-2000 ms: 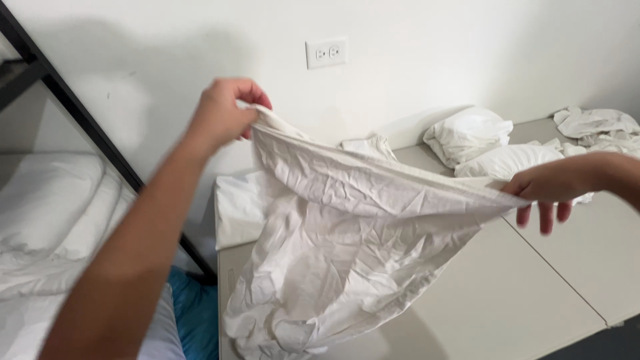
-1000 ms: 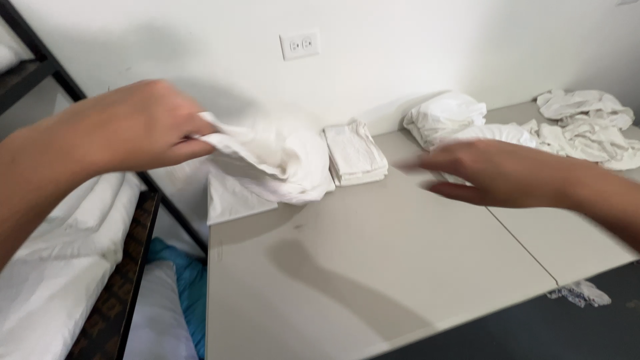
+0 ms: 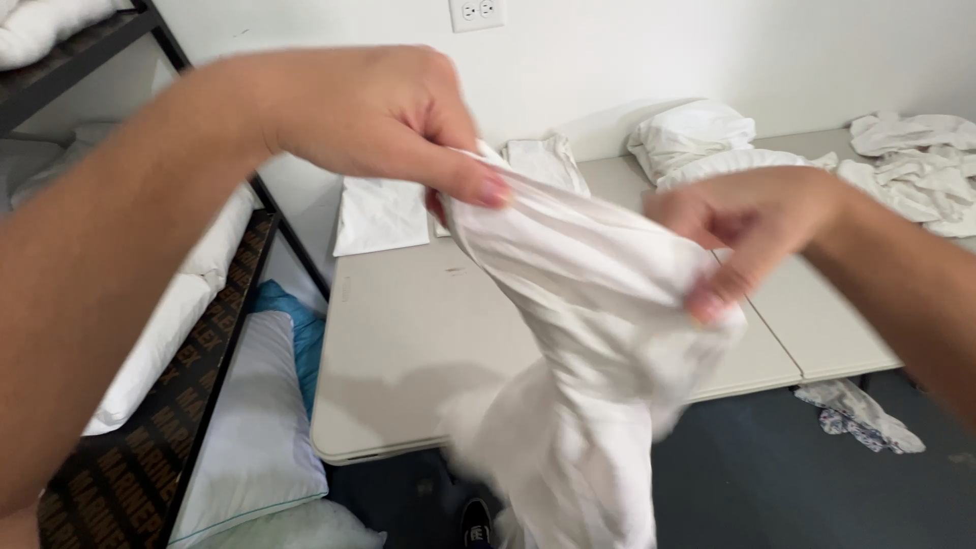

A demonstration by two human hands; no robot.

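A white cloth (image 3: 579, 305) hangs between my two hands, above the front edge of the folding table (image 3: 396, 320), its lower part blurred and falling past the edge. My left hand (image 3: 396, 122) pinches one upper corner between thumb and fingers. Lower and to the right, my right hand (image 3: 755, 229) grips the other end of the cloth's upper edge, with some blur. Behind my left hand, a folded white cloth (image 3: 381, 217) lies at the table's back left corner, and another folded white cloth (image 3: 545, 164) is partly hidden beside it.
White bundled cloth (image 3: 690, 137) and crumpled white cloths (image 3: 915, 168) lie along the table's back right. A black-framed shelf (image 3: 152, 450) with white bedding stands at left. A pillow (image 3: 259, 427) leans beside the table. A patterned cloth (image 3: 862, 415) lies on the floor.
The white cloth was spread between my hands over the table, then bunched in my left hand with my right hand off it. Now both hands hold it, and it hangs past the table's front edge.
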